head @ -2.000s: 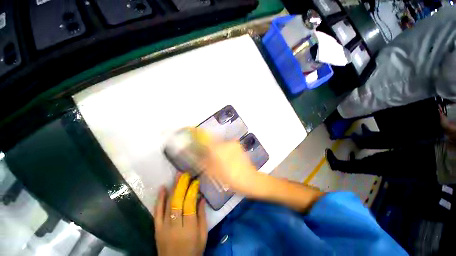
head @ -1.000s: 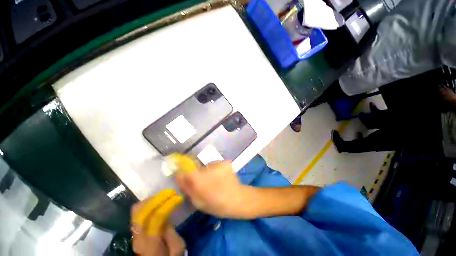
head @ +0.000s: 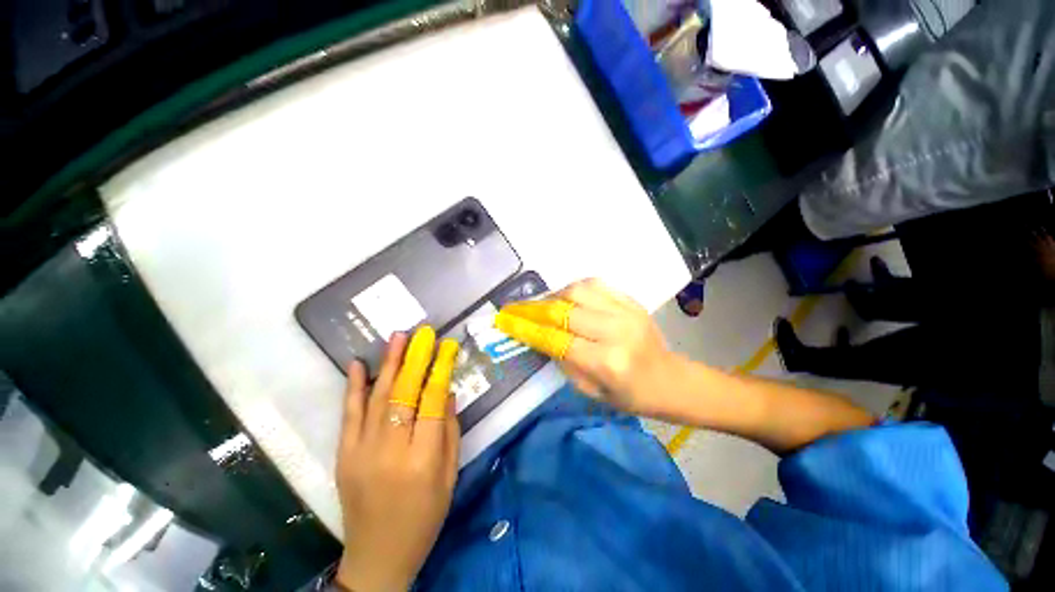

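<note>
Two dark grey smartphones lie side by side, backs up, on the white mat [head: 231, 231]. The upper phone [head: 445, 278] has a white label [head: 389, 308] and camera lenses at its upper right end. The lower phone [head: 492, 393] is partly covered by my hands. My left hand [head: 399, 463], with yellow finger cots on two fingers, rests its fingertips at the lower ends of both phones and grips nothing. My right hand [head: 613, 353], also with yellow cots, pinches a small white card with a blue stripe [head: 501, 346] against the lower phone's back.
A blue bin [head: 639, 87] holding small items and a white crumpled piece [head: 752, 41] stands beyond the mat's right corner. A dark tray [head: 58, 46] lies at the upper left. Another person's grey sleeve [head: 937, 139] and dark shoes show at the right.
My right hand has moved right, onto the lower phone, and the striped card now shows in it. My left hand has moved up and right onto the phones' lower ends.
</note>
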